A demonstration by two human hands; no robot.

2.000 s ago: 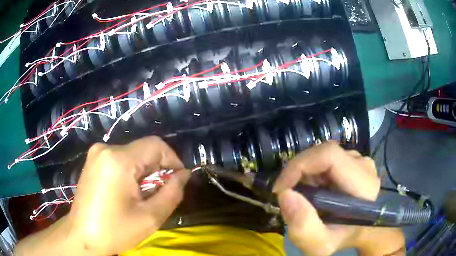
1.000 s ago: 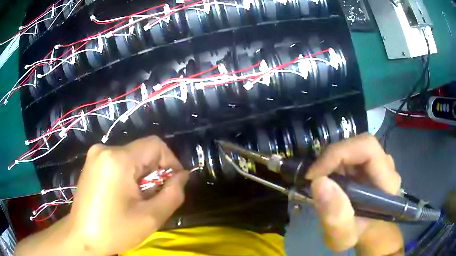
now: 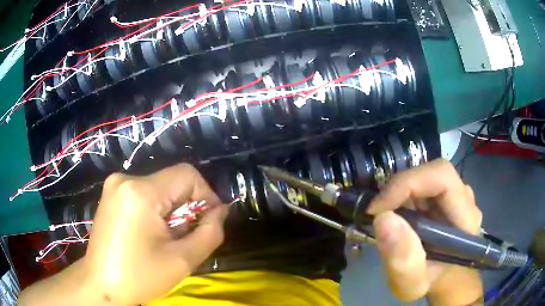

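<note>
My left hand (image 3: 149, 233) is shut on a bunch of red and white lead wires (image 3: 186, 213). One wire end sticks out from its fingertips at the lower terminal of a round component (image 3: 241, 184) in the nearest row. My right hand (image 3: 418, 230) holds the soldering iron (image 3: 442, 236) by its dark handle. The iron's tip is over the holding tray (image 3: 287, 245), right of that component and apart from the wire. The thin bent solder feed tube (image 3: 311, 219) runs beside the barrel, its end near the tip. Components further right in this row show bare terminals.
Rows behind carry components with red and white wires (image 3: 239, 95) lying across them. A pale metal box (image 3: 481, 36) with cables and a small black dish (image 3: 427, 18) are at the back right on the green mat (image 3: 460, 98). A dark can (image 3: 529, 130) is at the right edge.
The iron tip and feed tube were at the wire end two seconds ago. They have moved up and right, away from it. My left hand is nearly still.
</note>
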